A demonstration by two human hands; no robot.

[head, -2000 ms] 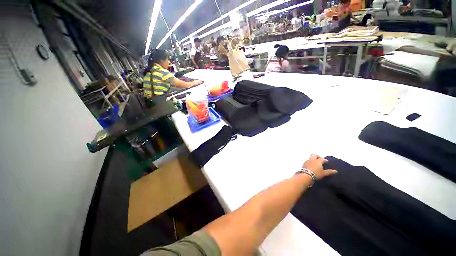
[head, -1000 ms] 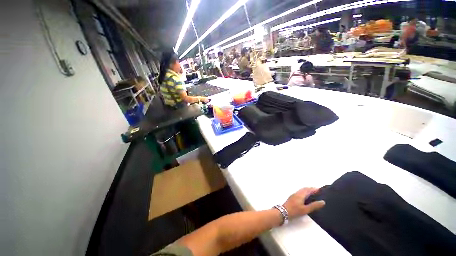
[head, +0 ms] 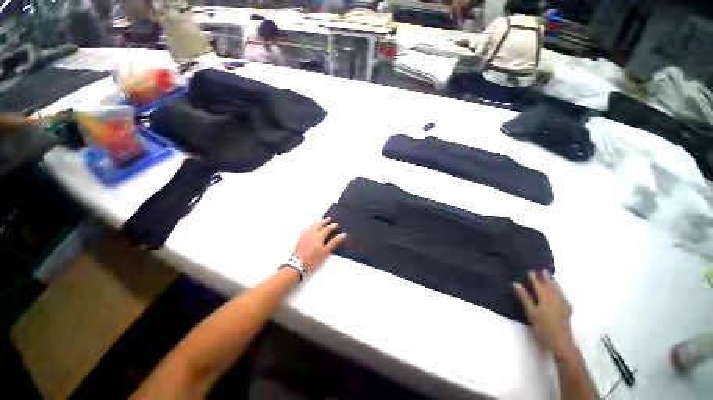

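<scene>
Black panels (head: 438,242) lie overlapped flat on the white worktable (head: 375,332) in front of me. My left hand (head: 319,244), with a bracelet at the wrist, rests with spread fingers on their left end. My right hand (head: 545,305) is on their right end, fingers spread and slightly blurred. Neither hand visibly grips the cloth. A separate long black panel (head: 469,168) lies beyond them. Dark metal thread snips (head: 619,361) lie to the right of my right hand.
A thick pile of black pieces (head: 234,121) and blue trays (head: 129,162) with orange-red containers are at the left. Black strips (head: 168,205) lie at the table's left edge. White bags (head: 657,180) and a black bundle (head: 551,131) lie at the right. People are beyond the table.
The view has swung right. My right hand has come into view on the panels' right end. My left hand remains at their left end.
</scene>
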